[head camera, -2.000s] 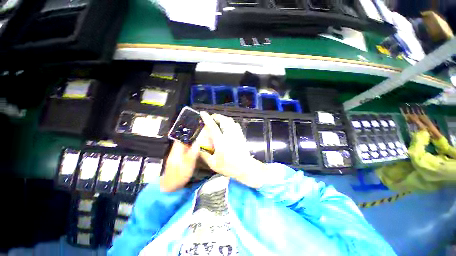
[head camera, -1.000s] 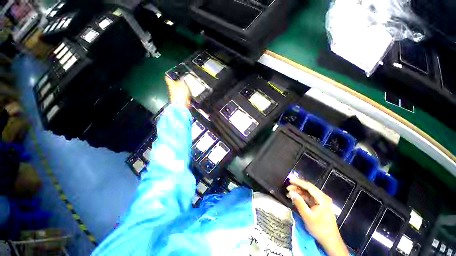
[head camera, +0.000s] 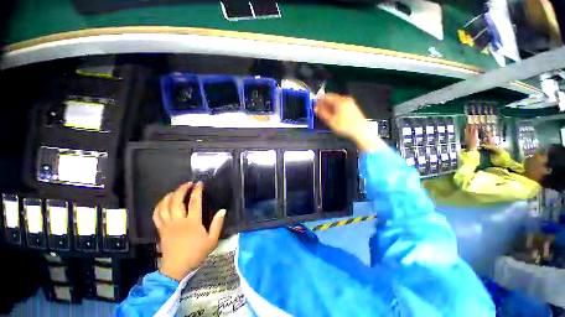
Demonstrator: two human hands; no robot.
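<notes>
A black foam tray point(head camera: 162, 186) lies in front of me, with several phone units, black screens up, such as this one point(head camera: 298, 182). Its leftmost slot is bare. My left hand point(head camera: 183, 232) is over the tray's left part, fingers apart, fingertips at the leftmost phone point(head camera: 214, 170); no held thing shows. My right hand point(head camera: 344, 117) is at the right end of the blue bins point(head camera: 296, 105), fingers bent together. A small pale spot shows by its fingertips; whether it holds a part is unclear. Dark contents show in the bins.
Side trays at left hold open phones with pale rectangles point(head camera: 77, 167). A pale-edged shelf point(head camera: 186, 37) runs behind the bins. At right are a tray of many small units point(head camera: 427, 145), a slanting pale bar point(head camera: 477, 83) and a person in yellow point(head camera: 495, 179).
The view has swung back from the left. My left hand has moved from the left side tray to the foam tray. My right hand has moved from the foam tray to the bins.
</notes>
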